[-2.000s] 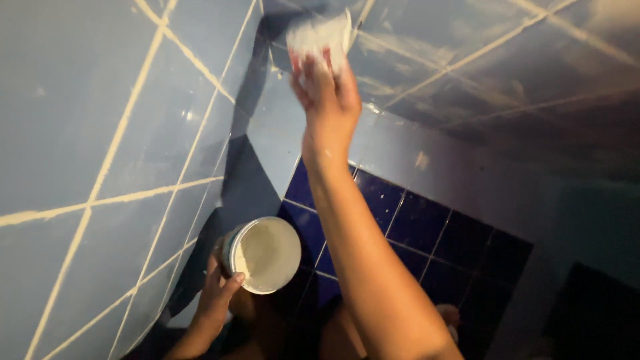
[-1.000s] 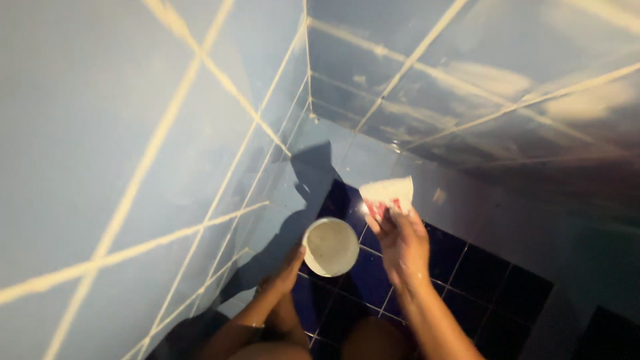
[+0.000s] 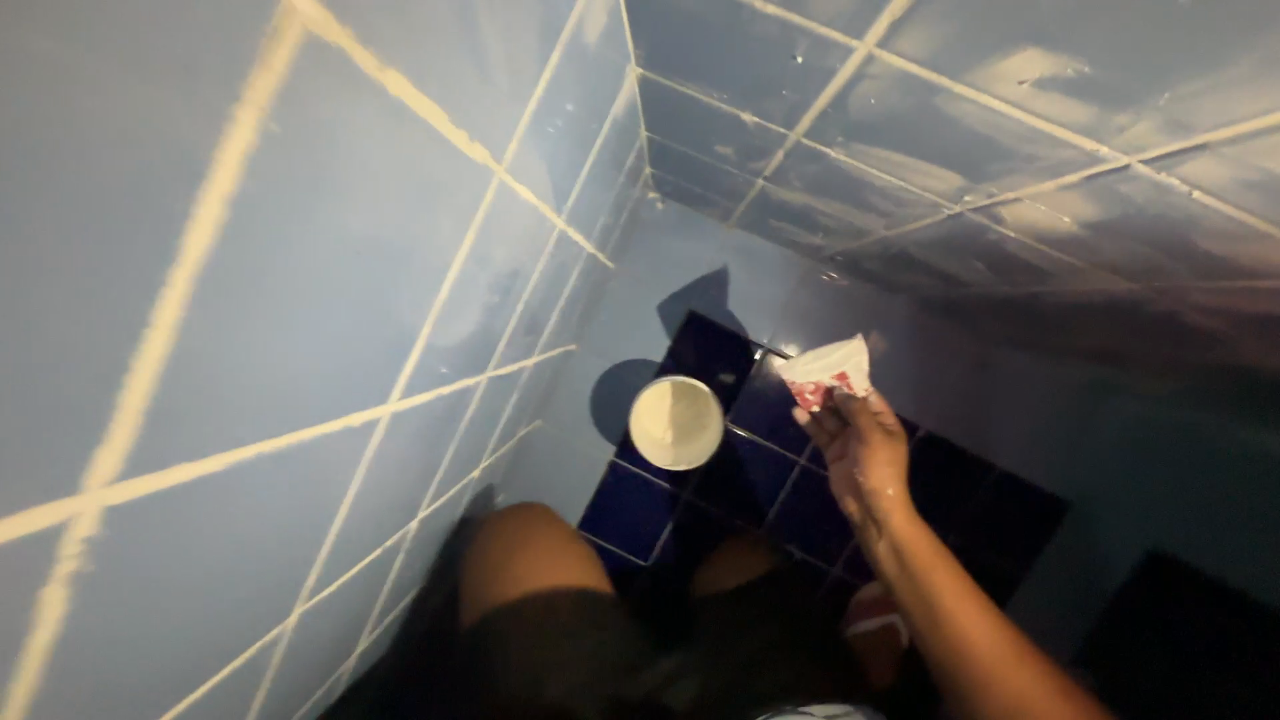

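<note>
My right hand (image 3: 862, 440) holds a thin white scraper piece with red marks (image 3: 828, 372), its pale wide edge pointing up and away from me. To the left of that hand, a round white tub (image 3: 676, 423) stands on the dark blue floor tiles, with pale cream paste inside. No hand touches the tub. My left hand is out of the picture. The left wall of light blue tiles (image 3: 330, 250) has thick cream grout lines. On the right wall (image 3: 930, 130), cream smears spread around the joints.
My bent knees (image 3: 535, 555) are close below the tub. Dark blue floor tiles (image 3: 630, 515) lie between light blue-grey borders. The two walls meet in a corner beyond the tub. A black shape, too dark to name, is at the lower right.
Two seconds ago my right hand was up at the right wall with the scraper; it has since come down. My left hand has let go of the tub and left the view.
</note>
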